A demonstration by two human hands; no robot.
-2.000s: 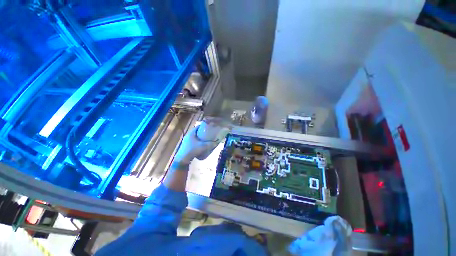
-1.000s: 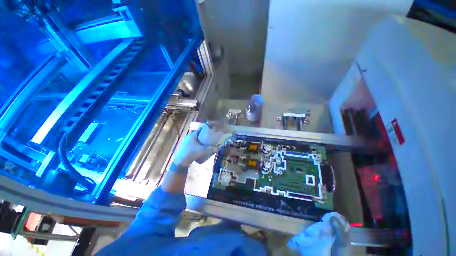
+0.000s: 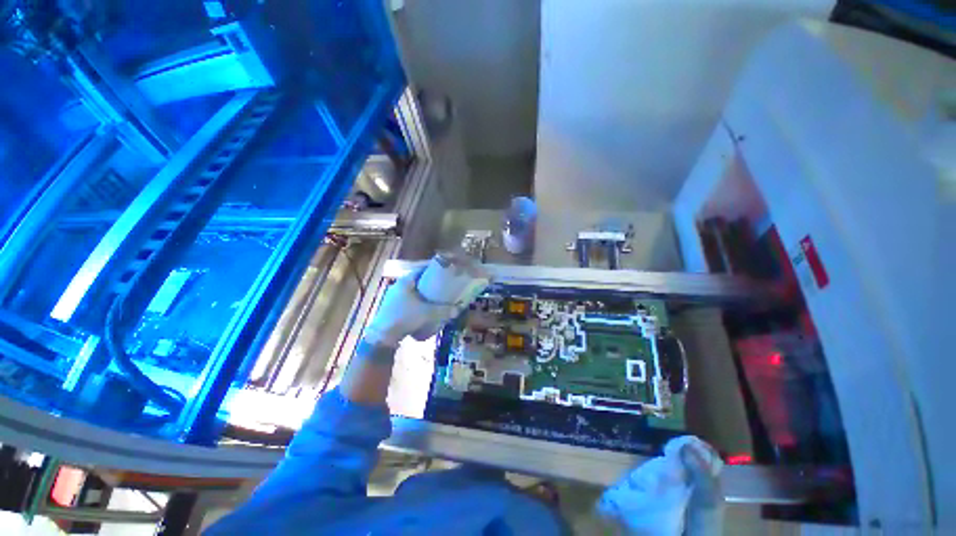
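A green circuit board [image 3: 598,361] with white outlines and orange-brown parts at its left end lies on the conveyor, a black strip along its near edge. My left hand [image 3: 407,306], in a pale glove below a blue sleeve, is closed around a pale, cup-like applicator [image 3: 446,281] at the board's upper left corner. Its fingertips are blurred. A crumpled white cloth [image 3: 663,490] shows at the near rail, lower right. My right hand cannot be told apart from the cloth's folds.
Silver conveyor rails [image 3: 671,281] run behind and before the board. Behind the rear rail stand a purplish-grey bottle [image 3: 519,225] and a small metal fixture [image 3: 601,247]. A blue-windowed machine [image 3: 210,220] is left; a pale machine [image 3: 839,157] with red lights is right.
The view has shifted, so the board, rails and machines sit farther left in the picture. My left hand stays at the board's upper left corner with the applicator, its grip slightly changed.
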